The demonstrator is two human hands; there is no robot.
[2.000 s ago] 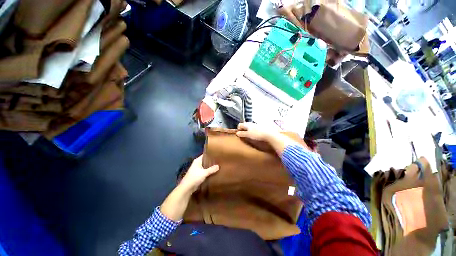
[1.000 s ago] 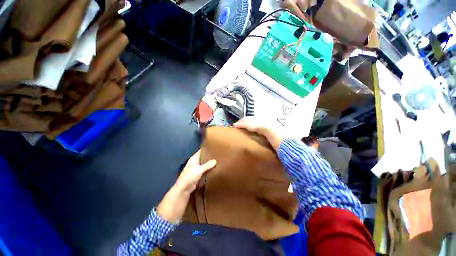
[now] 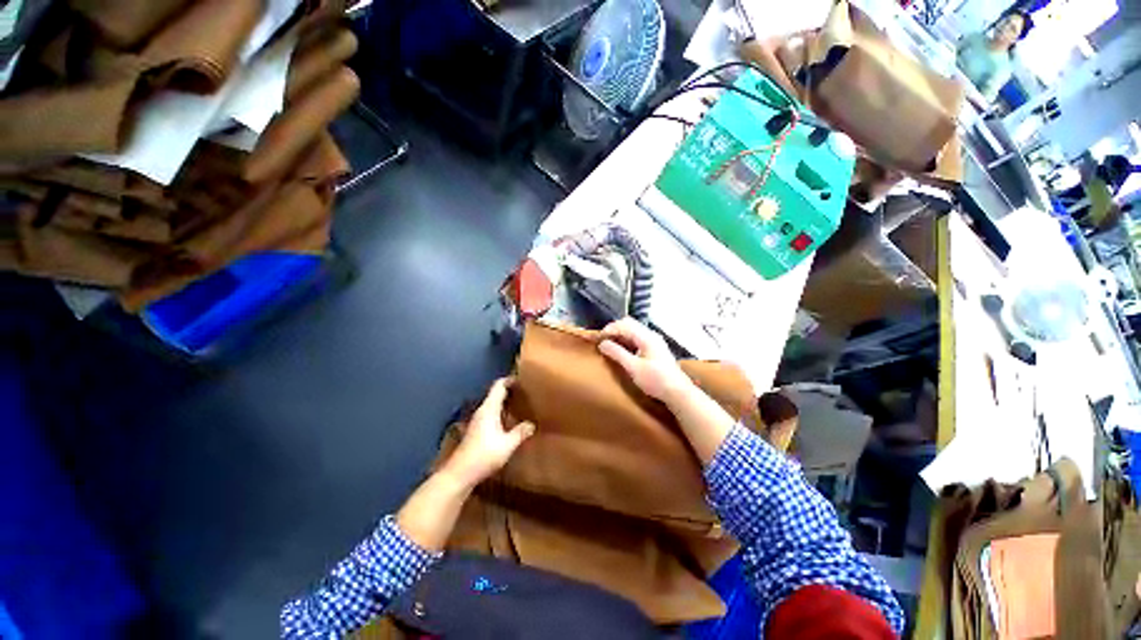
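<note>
A brown panel point(image 3: 613, 431) lies over my lap, with its far edge against the near end of the white bench point(image 3: 713, 269). More brown layers point(image 3: 582, 550) lie under it near my dark apron. My left hand point(image 3: 486, 438) grips the panel's left edge, thumb on top and fingers hidden beneath. My right hand point(image 3: 642, 359) holds the far edge, with its fingertips at the rim.
A green machine point(image 3: 763, 175) and a striped cloth with a red part point(image 3: 536, 290) are on the bench. Brown pieces are piled above a blue bin point(image 3: 232, 300) at left. An orange slip point(image 3: 1024, 585) tops a stack at right. A person point(image 3: 995, 56) is far off.
The panel's upper part looks flatter than a second ago, with a fold line across its lower part. My right hand shows more fully over the far edge. The whole view has shifted slightly.
</note>
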